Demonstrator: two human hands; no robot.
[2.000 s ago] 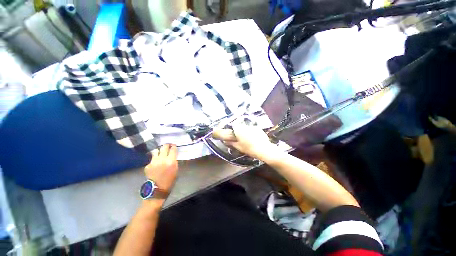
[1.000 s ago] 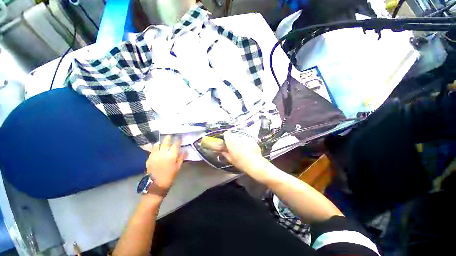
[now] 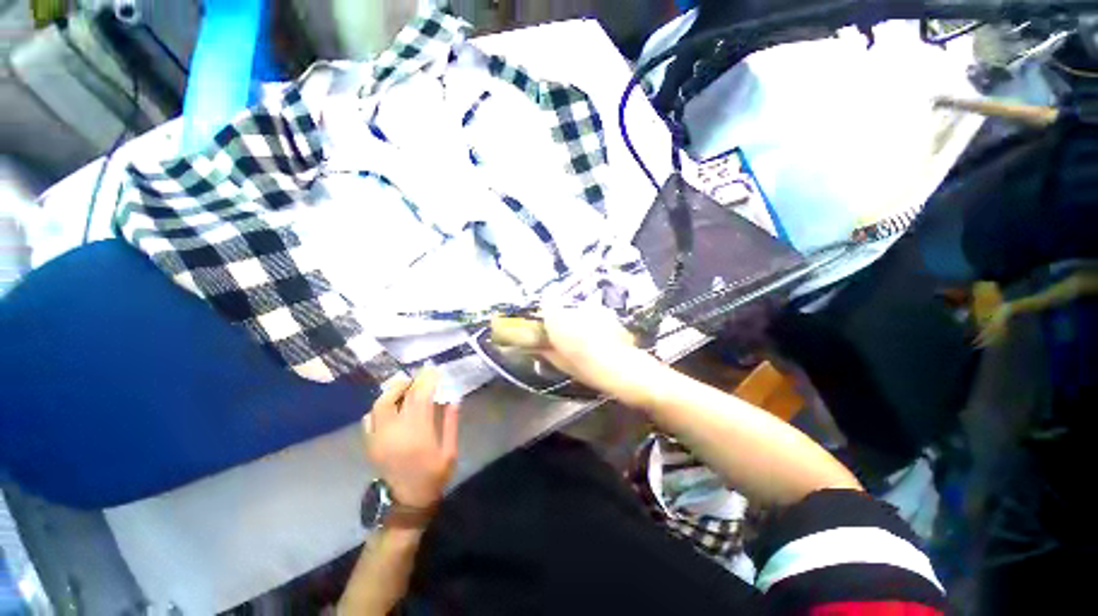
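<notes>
A black-and-white checked garment (image 3: 259, 271) lies spread with its white inner side up, its near edge along the table's front. My right hand (image 3: 584, 349) holds a steam iron (image 3: 520, 333) by its tan handle, the iron resting on the garment's near edge. My left hand (image 3: 412, 436), with a watch on the wrist, has its fingertips at the near edge left of the iron. The fingers look slightly apart; whether they pinch the cloth cannot be made out.
A blue padded board (image 3: 157, 373) lies at the left on a white table (image 3: 229, 535). A dark flat pad (image 3: 710, 247) and the iron's hose (image 3: 678, 229) are at the right. A blue upright piece (image 3: 225, 72) stands behind. Part of another person's hand (image 3: 1038, 303) shows at the far right.
The iron first came down and left, then lifted slightly against the view. My left hand has moved a little right and down, and its fingers look less flat on the cloth.
</notes>
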